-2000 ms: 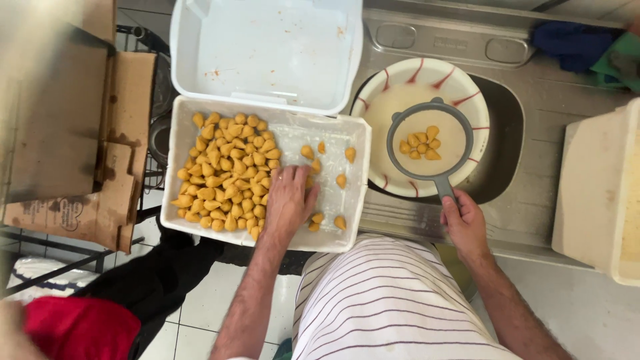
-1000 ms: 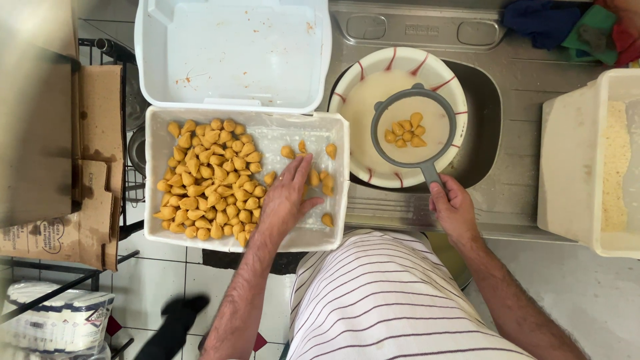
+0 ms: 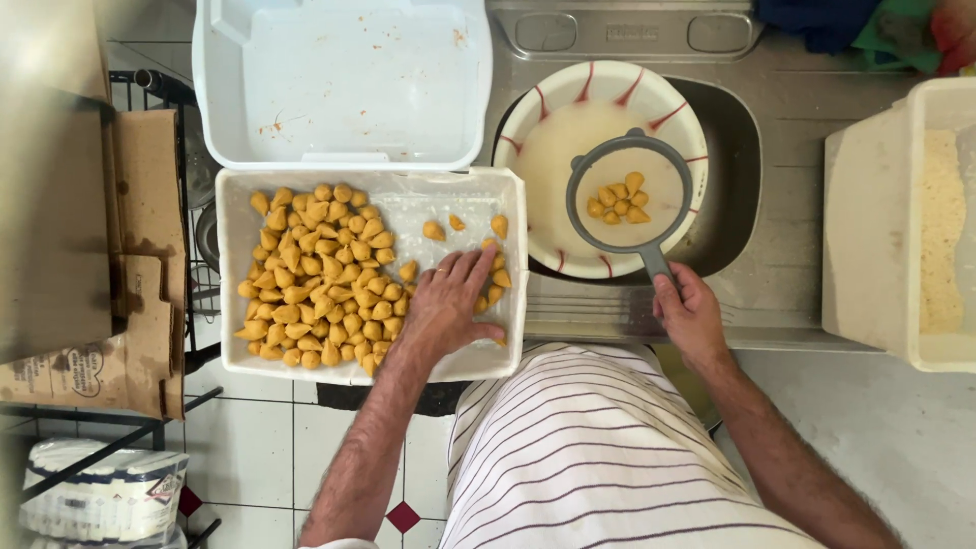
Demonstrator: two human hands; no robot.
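Observation:
A white plastic tray [image 3: 512, 198] holds many teardrop-shaped dough pieces [image 3: 328, 267], heaped mostly in its left part. My left hand [image 3: 450, 301] lies palm down over the tray's right part, fingers spread, beside a few loose pieces; what is under the palm is hidden. My right hand [image 3: 690, 313] grips the handle of a grey-rimmed strainer [image 3: 573, 202]. Several dough pieces [image 3: 621, 200] sit in its mesh, above a white basin [image 3: 526, 114] with red streaks and cloudy liquid. The basin stands in the sink.
Behind the tray is a white plastic lid or bin [image 3: 343, 91] with orange crumbs. A tub [image 3: 869, 221] of pale crumbs stands right on the steel sink counter [image 3: 808, 175]. Cloths [image 3: 823, 23] lie at the back right. Cardboard [image 3: 145, 229] and a black rack are at the left.
My left hand has moved right within the tray, away from the heap. The strainer holds more pieces than two seconds ago. The other person at the lower left is out of view.

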